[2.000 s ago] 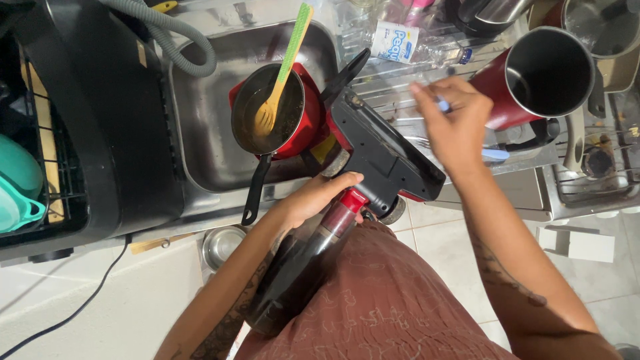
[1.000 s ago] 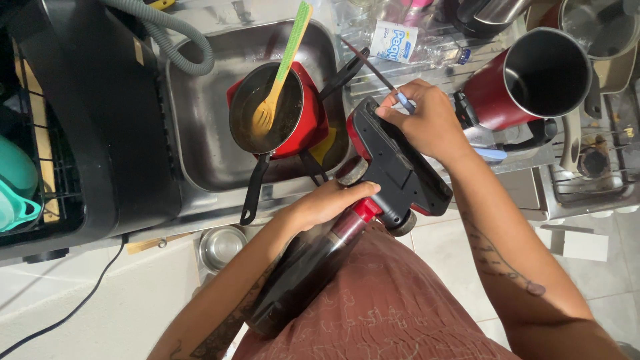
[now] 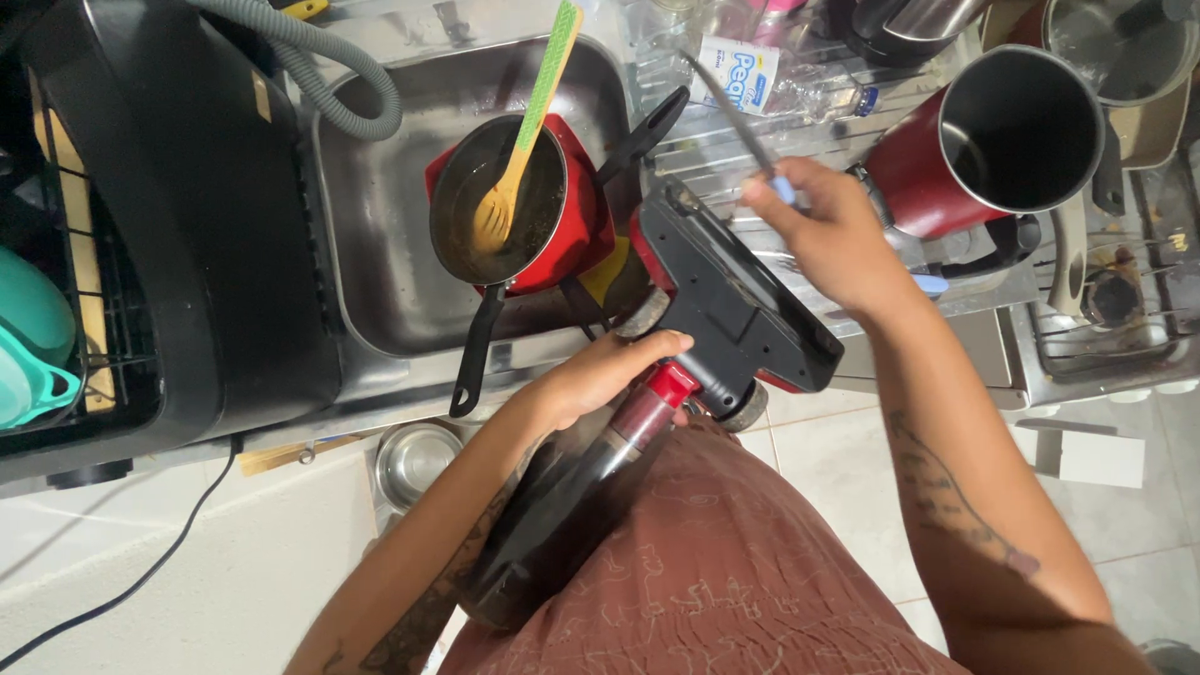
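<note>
My left hand (image 3: 609, 370) grips the neck of a black and red vacuum cleaner head (image 3: 741, 300), whose underside and long brush slot face up. A dark translucent canister (image 3: 562, 525) extends from it toward the lower left, against the brown clothing. My right hand (image 3: 825, 220) holds a table knife (image 3: 736, 117) by its light blue handle, blade pointing up and left, above the upper right edge of the vacuum head. Left of the head, a pan (image 3: 459, 178) with liquid and a slotted wooden spoon (image 3: 539, 112) stands in the sink.
The steel sink (image 3: 375, 253) lies between a black appliance (image 3: 197, 216) and a ribbed drainboard holding a plastic bottle (image 3: 741, 80) and a red jug (image 3: 923, 159). A gas stove (image 3: 1125, 309) is at the right. A grey hose (image 3: 347, 94) hangs over the sink's back left.
My right hand has moved a little up and right from the vacuum head, where it was one second ago, still with the knife. My left hand keeps its hold on the vacuum.
</note>
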